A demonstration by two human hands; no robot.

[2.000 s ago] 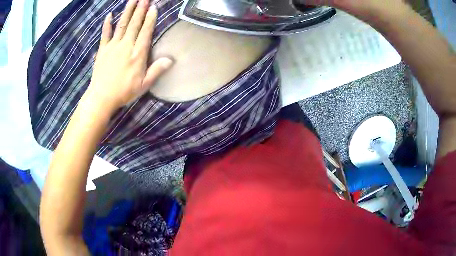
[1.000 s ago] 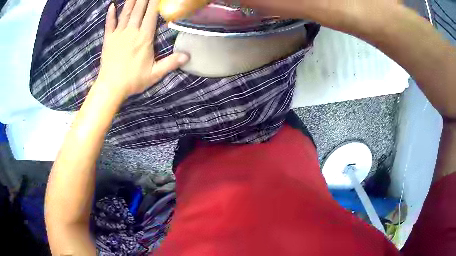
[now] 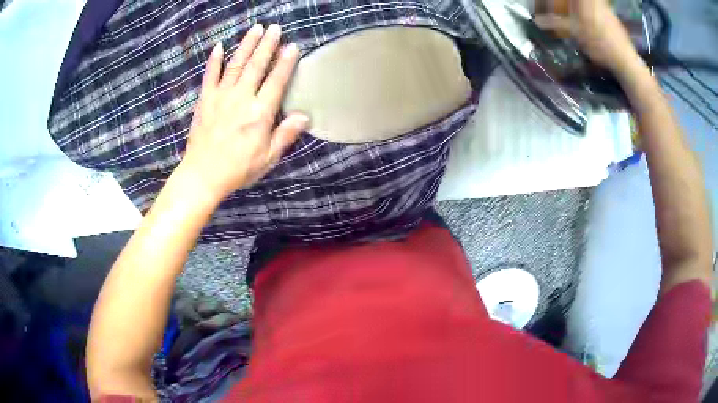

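Observation:
The dark plaid garment [image 3: 338, 185] lies over the padded form, and the cream pad [image 3: 386, 86] shows through an oval opening in the cloth. My left hand [image 3: 240, 114] lies flat on the plaid cloth at the left edge of the opening, fingers apart, thumb near the pad. My right hand [image 3: 590, 27] is at the upper right, gripping the handle of the iron [image 3: 543, 71]. The iron is blurred and tilted, right of the opening, over the white table's right part. Whether it touches anything there is unclear.
The white table cover [image 3: 512, 149] extends right of the garment. Dark cords [image 3: 681, 63] loop at the upper right. Below are the speckled floor [image 3: 519, 228], a white round disc [image 3: 512, 295] and a heap of dark patterned cloth [image 3: 209, 358] at the lower left.
The iron in my right hand has moved from above the opening to the right, off the garment, uncovering the upper edge of the opening. My left hand stays flat on the cloth.

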